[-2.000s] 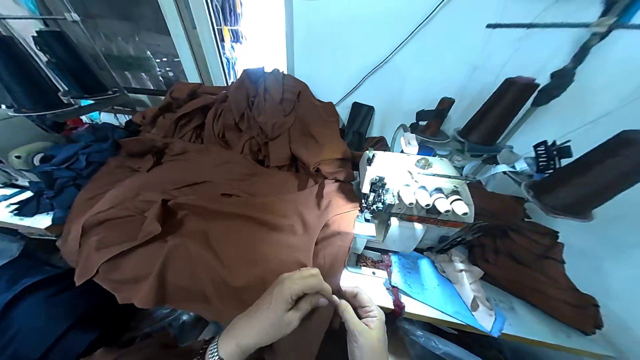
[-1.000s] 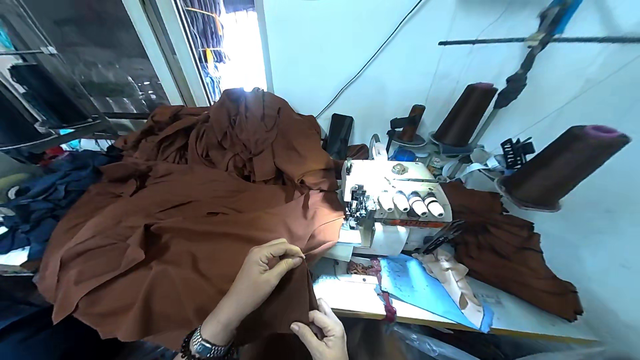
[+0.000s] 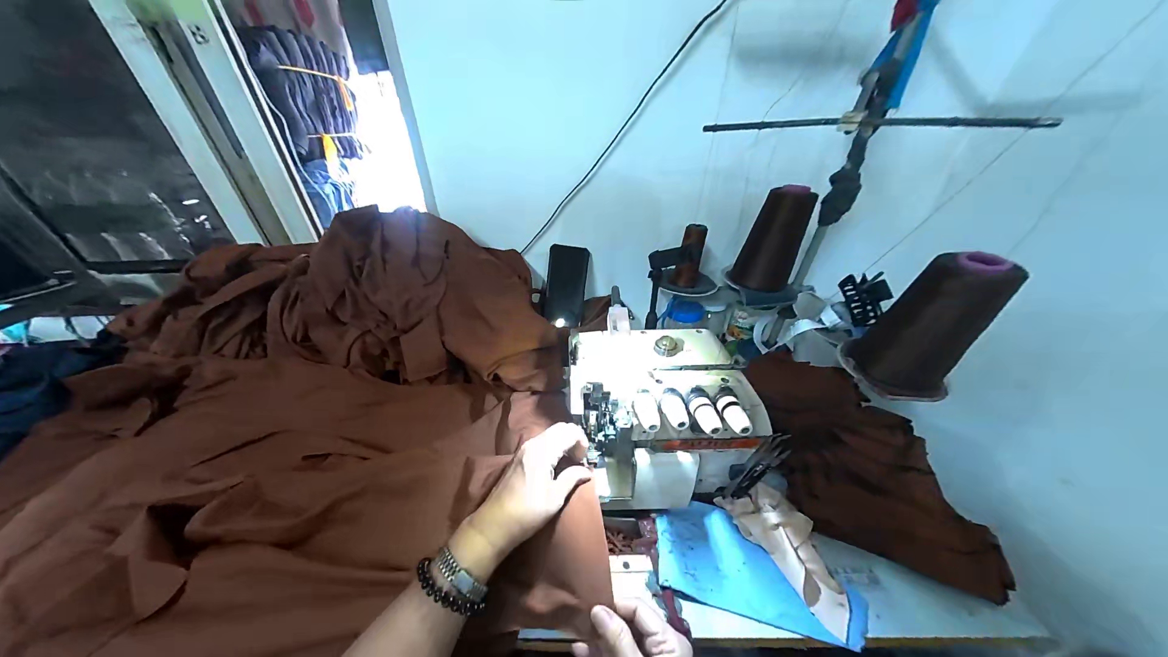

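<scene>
Brown fabric [image 3: 301, 465] spreads over the table's left side, and its right edge runs up to the needle area of a white overlock sewing machine [image 3: 671, 351]. My left hand [image 3: 538, 474], with a watch and a beaded bracelet at the wrist, pinches the fabric edge close beside the presser foot. Lower down, near the table's front edge, my right hand [image 3: 636, 630] holds the same edge between thumb and fingers; part of this hand is cut off by the frame.
Brown thread cones [image 3: 940, 319] stand behind and right of the machine. Scissors [image 3: 759, 465], a blue sheet [image 3: 730, 570], a beige cloth piece [image 3: 789, 547] and brown fabric pieces [image 3: 876, 474] lie to its right. A dark phone-like object [image 3: 566, 283] stands behind the fabric heap.
My left hand has moved up along the fabric to the machine's needle area. The two hands, close together two seconds ago, are now well apart along the fabric edge.
</scene>
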